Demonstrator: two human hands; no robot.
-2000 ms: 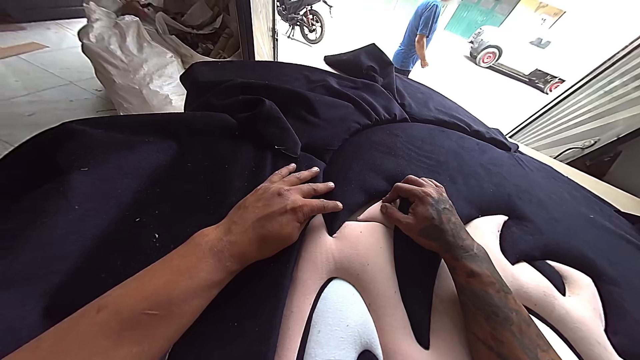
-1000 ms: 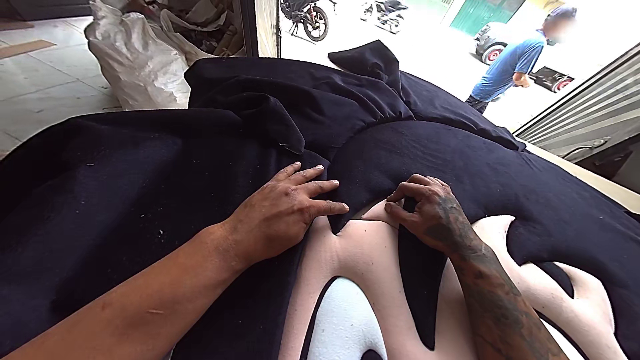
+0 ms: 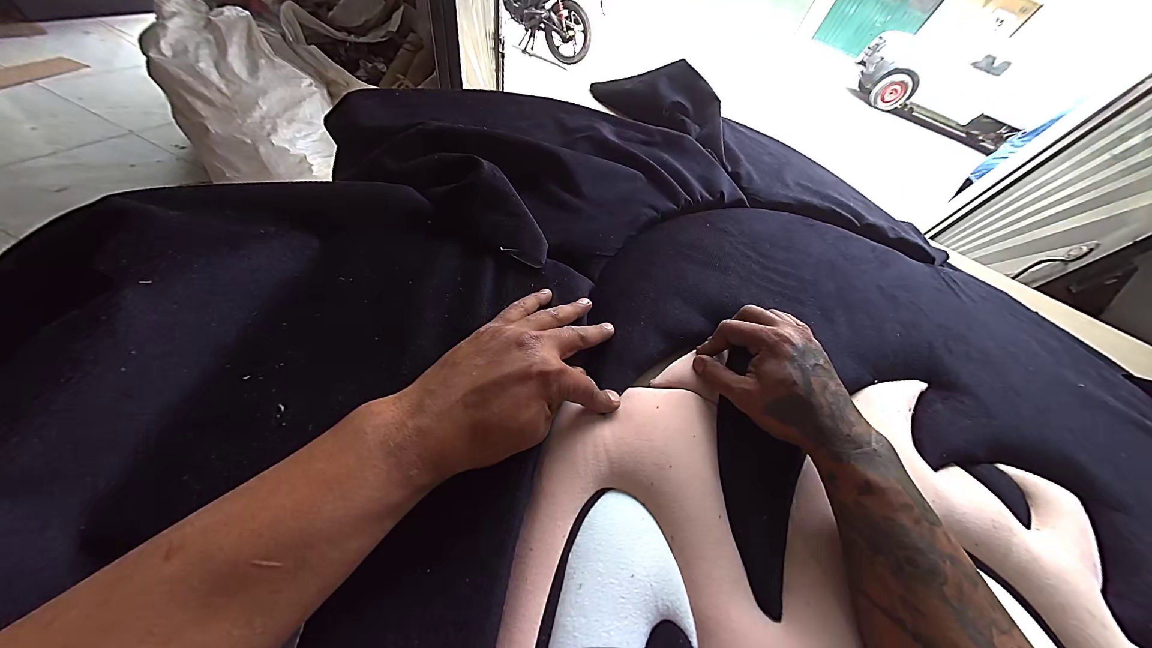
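A large piece of dark navy fabric (image 3: 864,288) spreads over a padded form. Set into it is a light pink fabric panel (image 3: 630,441) with a white oval eye shape (image 3: 616,567) and black parts. My left hand (image 3: 513,387) lies with fingers spread on the navy fabric, its thumb touching the pink panel's upper edge. The thumb and index finger of my right hand (image 3: 765,364) pinch the edge of a small pink fabric flap (image 3: 681,372) just above that panel. The right fingertips are partly hidden.
A white plastic sack (image 3: 238,99) stands on the tiled floor behind the fabric. Beyond the doorway are a motorcycle (image 3: 562,27) and a white vehicle (image 3: 954,76). A ribbed metal shutter (image 3: 1044,198) is at the right, with part of a person's blue clothing (image 3: 1017,148) beside it.
The person outside has moved right and is now mostly hidden behind the shutter. Both my hands stay nearly in place, with the right still pinching the pink flap.
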